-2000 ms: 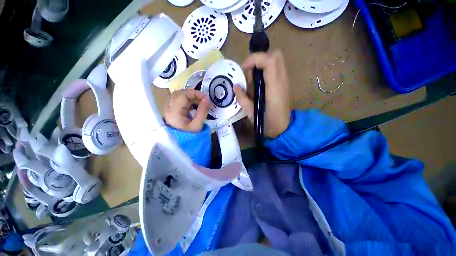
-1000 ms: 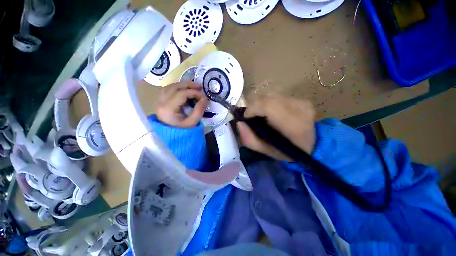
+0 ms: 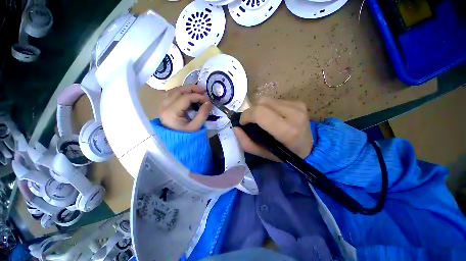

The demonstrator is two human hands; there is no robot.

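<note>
My right hand (image 3: 281, 125) holds the black soldering iron (image 3: 291, 155). Its thin metal tip touches or nearly touches the lower left edge of the dark ring on the white speaker plate (image 3: 236, 76). My left hand (image 3: 184, 108) is beside the plate's left edge, thumb and fingertips pinched together near the iron's tip. Any lead wire between them is too thin to make out. The plate leans on a pale yellow block (image 3: 193, 64). The large white headband (image 3: 120, 109) with a pale pink inner pad arches close to the camera, left of my left hand.
White perforated plates (image 3: 200, 27) lie at the back. A blue tray (image 3: 409, 79) with a yellowish sponge (image 3: 415, 12) sits at the right. A thin curved wire (image 3: 336, 84) and dark specks lie on the brown board. White cat-ear headphones (image 3: 59, 181) are piled at the left.
The iron has swung from upright beside the plate to slanting, its tip now at the speaker's ring. My right hand turned with it. My left hand and the headband shifted slightly left in view.
</note>
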